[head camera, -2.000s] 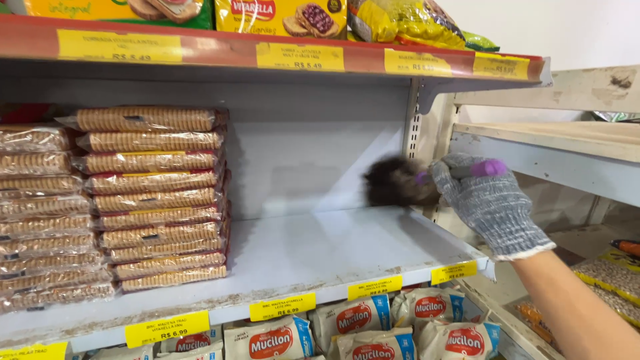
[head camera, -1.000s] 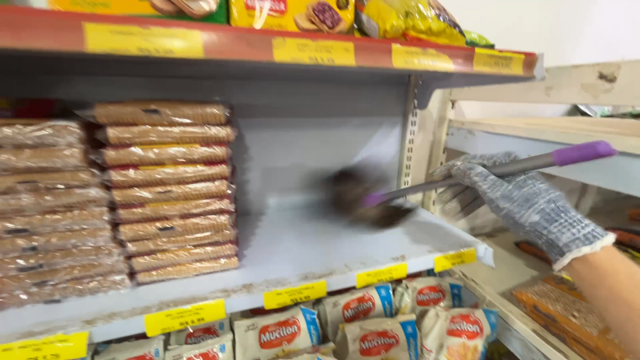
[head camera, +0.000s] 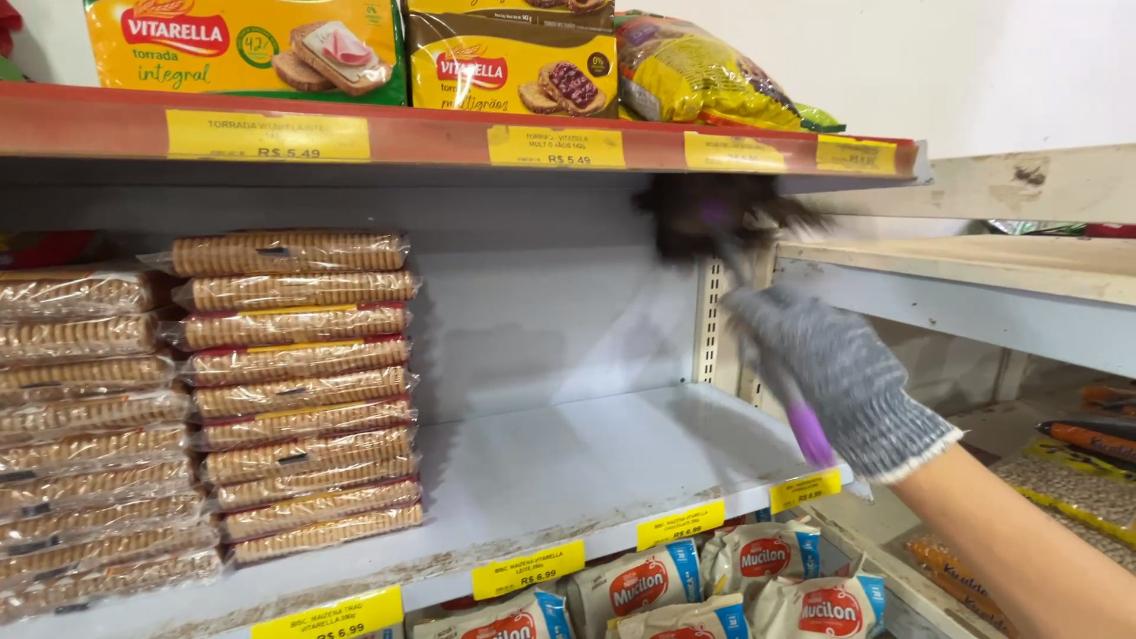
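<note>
My right hand (head camera: 821, 382), in a grey knitted glove, grips the grey and purple handle of a dark-bristled brush (head camera: 710, 213). The bristles are blurred and sit high, just under the red-edged upper shelf (head camera: 426, 133), near the right end of the back panel (head camera: 550, 293). The purple handle end points down, below the glove. Under the brush lies the light grey metal shelf (head camera: 603, 470), with brown dirt along its front edge. My left hand is not in view.
Stacks of clear-wrapped biscuit packs (head camera: 302, 382) stand on the shelf's left part. Toast packs (head camera: 248, 44) and a yellow bag (head camera: 701, 75) sit above. Mucilon bags (head camera: 639, 581) fill the level below. At the right, another shelving unit (head camera: 976, 284) adjoins, with bagged goods (head camera: 1065, 488) lower down.
The brush has moved up from low over the shelf to just beneath the upper shelf. Its handle, earlier pointing right, now slants down. My right hand keeps its grip.
</note>
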